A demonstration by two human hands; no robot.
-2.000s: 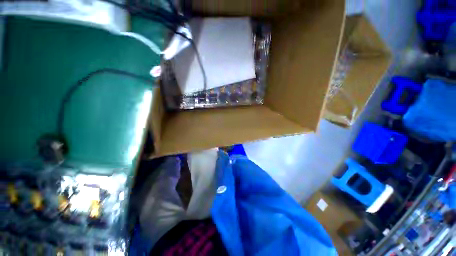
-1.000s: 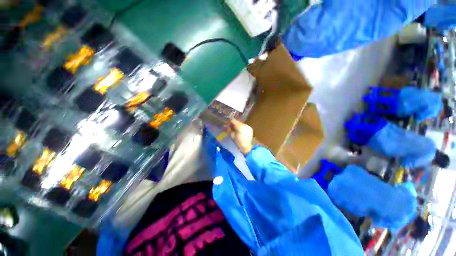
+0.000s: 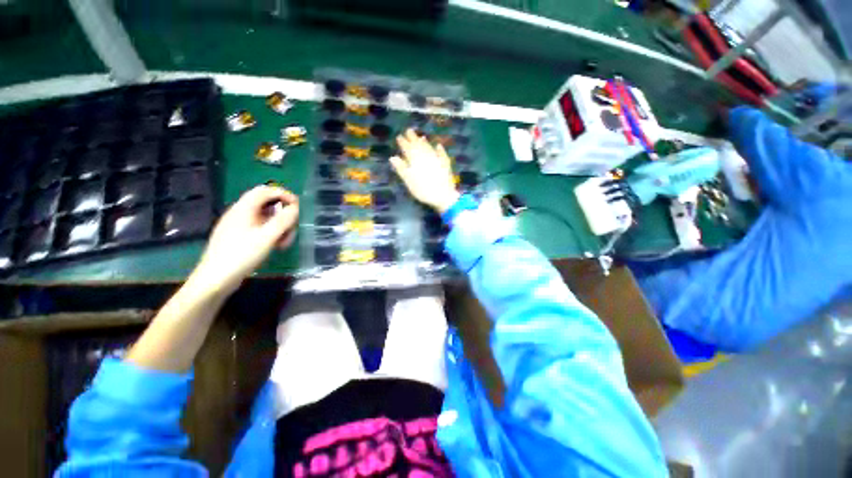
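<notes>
A clear blister tray (image 3: 398,250) lies on the green bench in front of me, with rows of dark display modules and orange strips. My right hand (image 3: 425,172) is over its right columns, fingers apart; I see nothing held in it. My left hand (image 3: 254,231) is beside the tray's left edge with curled fingers; a dark spot shows between them, and whether it holds something cannot be told. Several small silver-rimmed watch housings (image 3: 270,152) lie loose left of the tray. A black blister tray (image 3: 112,168) with square pockets lies at the left.
A white power supply (image 3: 581,126) with red digits stands at the right, near a white power strip (image 3: 603,205) with cables and a turquoise fan (image 3: 674,175). A cardboard carton (image 3: 621,327) is below the bench edge. A person in a blue smock (image 3: 766,252) is at the right.
The view has swung from the carton to the bench. The clear tray, tilted and close before, now lies flat. The right hand has moved from the carton to the tray, and the left hand has appeared.
</notes>
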